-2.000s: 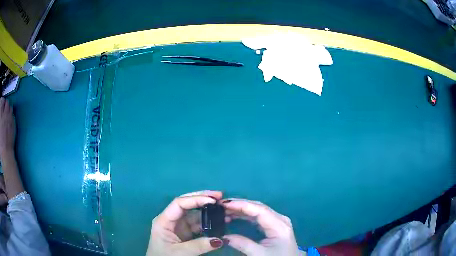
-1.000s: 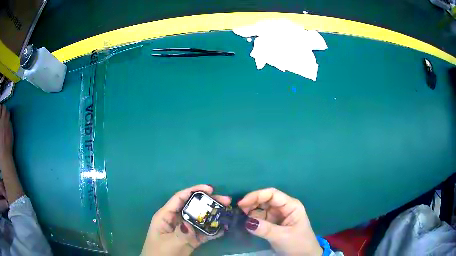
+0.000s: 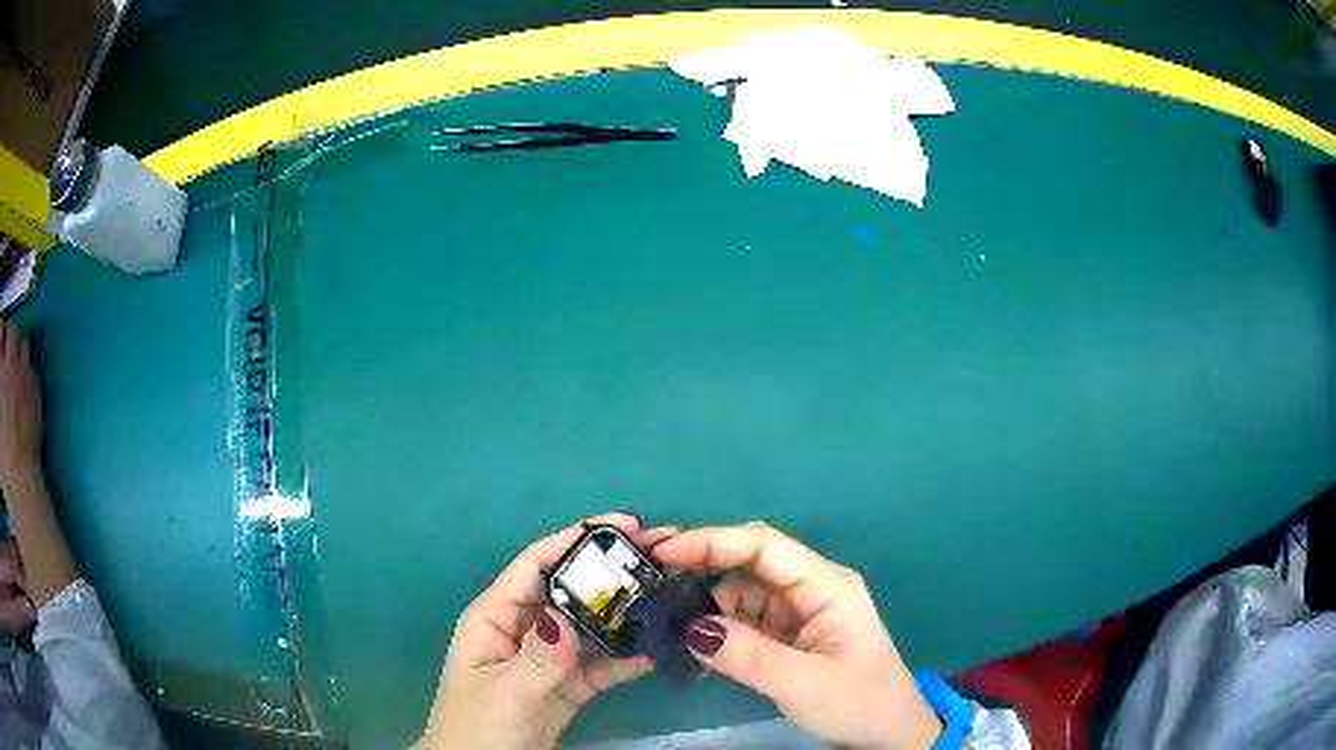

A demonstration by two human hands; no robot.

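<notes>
An open black watch case (image 3: 598, 583) with a silver-white block and gold bits inside is held above the green mat at the bottom centre. My left hand (image 3: 513, 645) holds the case from the left, its open side up. My right hand (image 3: 799, 630) holds a dark display module (image 3: 674, 627) by thumb and fingers, at the right side of the case. The module partly overlaps the case's lower right. Any cable between the two parts cannot be made out. A blue strap is on my right wrist.
Tweezers (image 3: 554, 136) and a white wipe pile (image 3: 843, 114) lie by the yellow strip (image 3: 440, 76). A white bottle (image 3: 125, 210) stands at the left, beside clear tape (image 3: 271, 425). A small dark object (image 3: 1260, 180) lies far right. People's arms show at both sides.
The closed-looking watch unit was opened, showing its white interior. Since one second ago, the display module has moved closer over the case's edge. The bench view has shifted upward.
</notes>
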